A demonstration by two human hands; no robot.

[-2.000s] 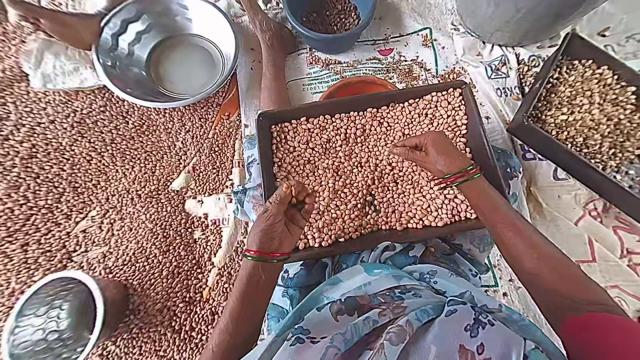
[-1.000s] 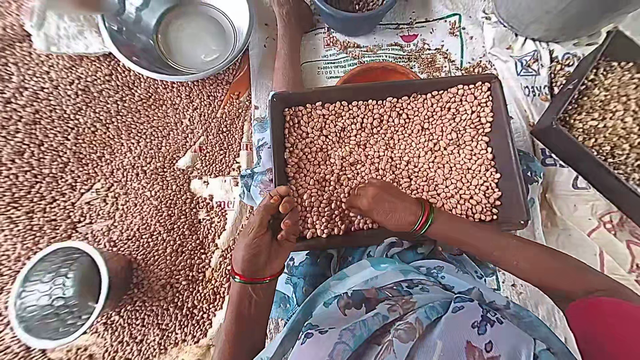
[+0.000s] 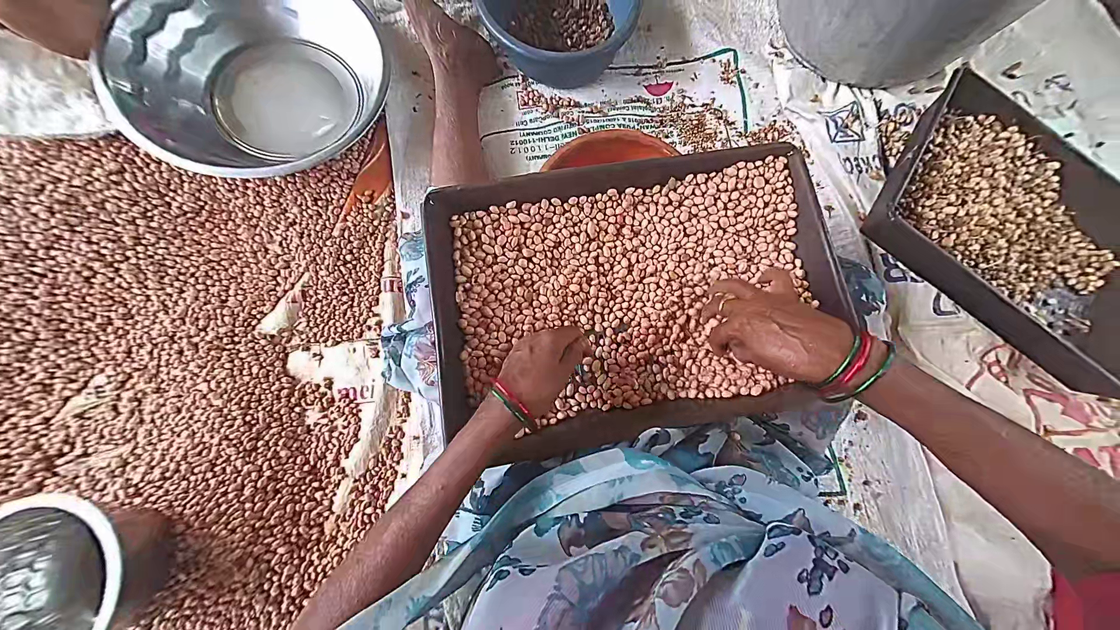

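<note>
A dark rectangular tray (image 3: 827,236) lies across my lap, its floor covered with pinkish-tan nuts or seeds (image 3: 612,254) that look like shelled peanuts. My left hand (image 3: 544,369) reaches over the near left part of the tray, its fingertips down at the nuts beside a few darker bits; whether it pinches anything is hidden. Toward the right side, my right hand (image 3: 761,324) rests on the nuts with bent, spread fingers, and no held thing shows. Bangles circle both wrists.
Reddish nuts (image 3: 175,350) cover the ground at left, with a steel basin (image 3: 372,105) above and a metal vessel (image 3: 109,560) below. An orange bowl (image 3: 604,149) and a blue tub (image 3: 560,66) stand beyond the tray. At right are a second tray (image 3: 927,236) and a grey container (image 3: 892,44).
My right hand has moved right across the tray from beside the left hand. My left hand has gone from the tray's near left corner onto the nuts.
</note>
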